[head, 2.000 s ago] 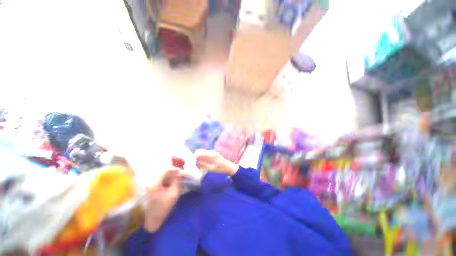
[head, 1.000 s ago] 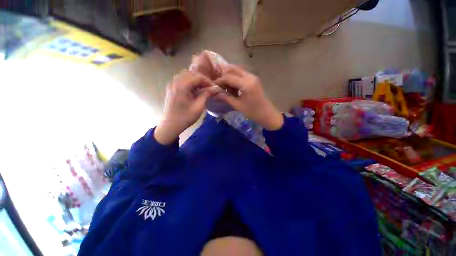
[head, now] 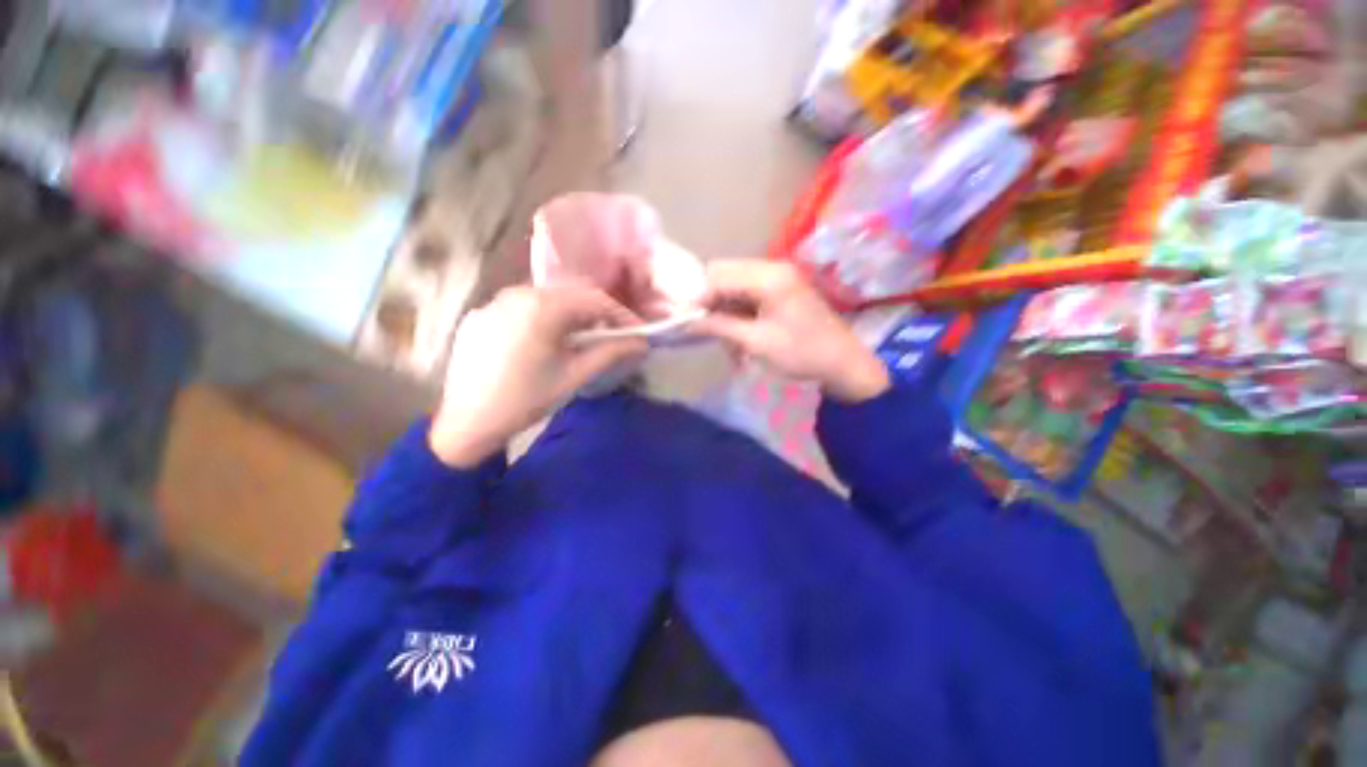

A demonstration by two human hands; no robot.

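Note:
A small pale pink cloth garment (head: 597, 237) is held up in front of my chest, its opening facing up. A whitish edge band runs along its near side between my hands. My left hand (head: 517, 360) pinches the near left part of this edge. My right hand (head: 787, 322) pinches the edge at the right. The fingertips are blurred, and the underside of the cloth is hidden.
A glass-topped case (head: 323, 285) stands at the upper left, with a tan board-like surface (head: 240, 487) below it. At the right are red-edged trays with packets (head: 1244, 322), bagged goods (head: 915, 195) and a blue frame (head: 982, 382). The scene is blurred.
The view has turned, bringing the goods at right closer. My hands have moved lower and slightly apart, with the cloth edge stretched between them and the pink inside now showing.

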